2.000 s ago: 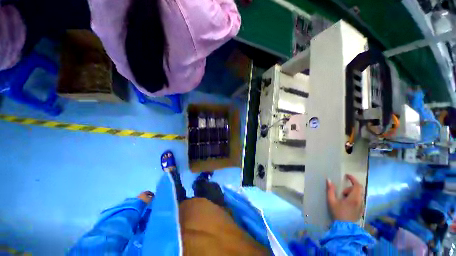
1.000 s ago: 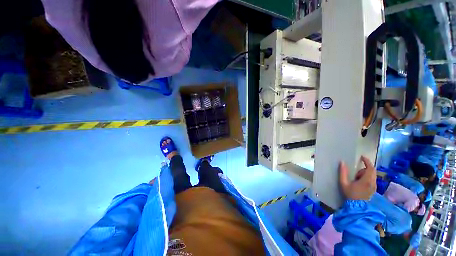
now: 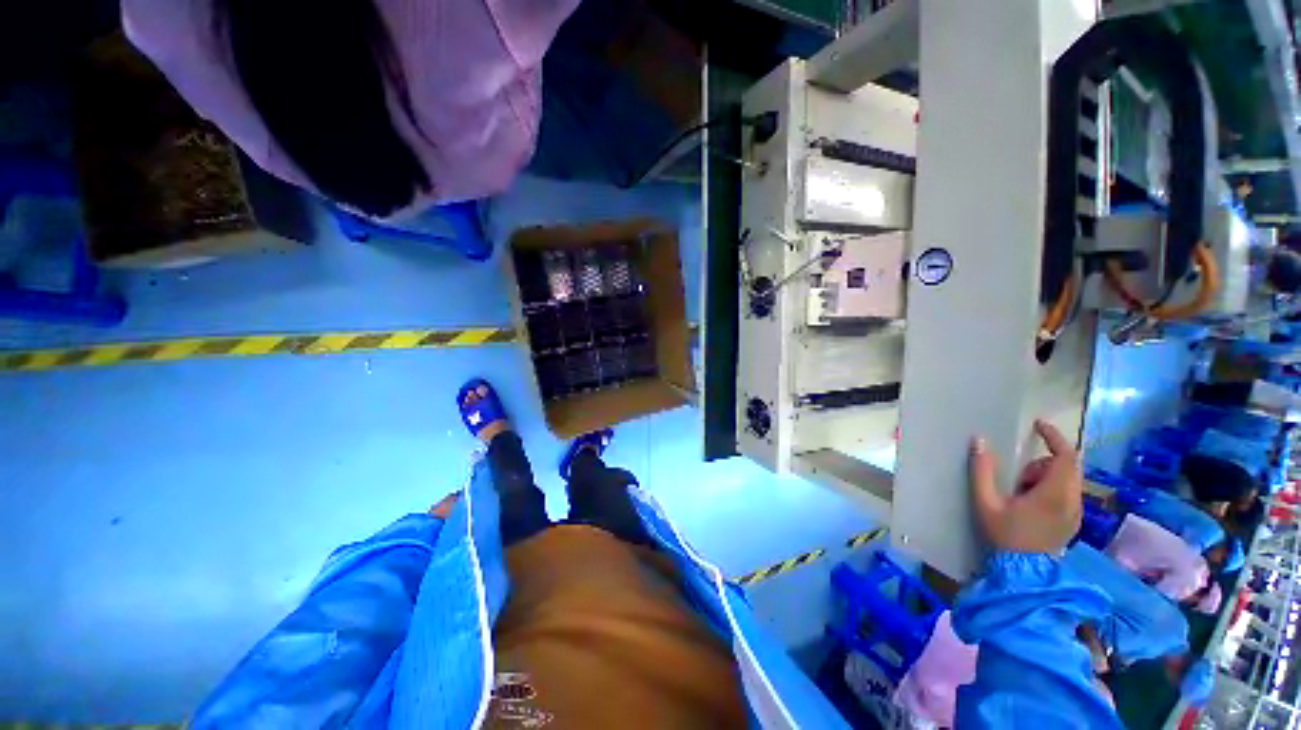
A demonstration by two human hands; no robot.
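Observation:
A cream machine stands at the right, with a wide upright beam (image 3: 985, 357) that carries a small round gauge (image 3: 935, 267). Behind the beam is its open frame, with black rails and a pale pinkish block (image 3: 866, 278). My right hand (image 3: 1030, 492) rests on the lower end of the beam with fingers apart and holds nothing. My left hand (image 3: 445, 505) hangs by my side. Only a small part of it shows past the blue sleeve, so its fingers are hidden.
An open cardboard box (image 3: 674, 321) of dark packed items stands on the blue floor before my feet. A person in pink (image 3: 478, 86) sits at upper left near a blue stool (image 3: 428, 228) and a brown box (image 3: 171, 157). Yellow-black tape (image 3: 286, 344) crosses the floor. Other people sit at far right.
The view has shifted, so the machine beam and floor box appear at different places. My right hand stays on the beam's lower end. My left hand shows slightly differently beside the sleeve.

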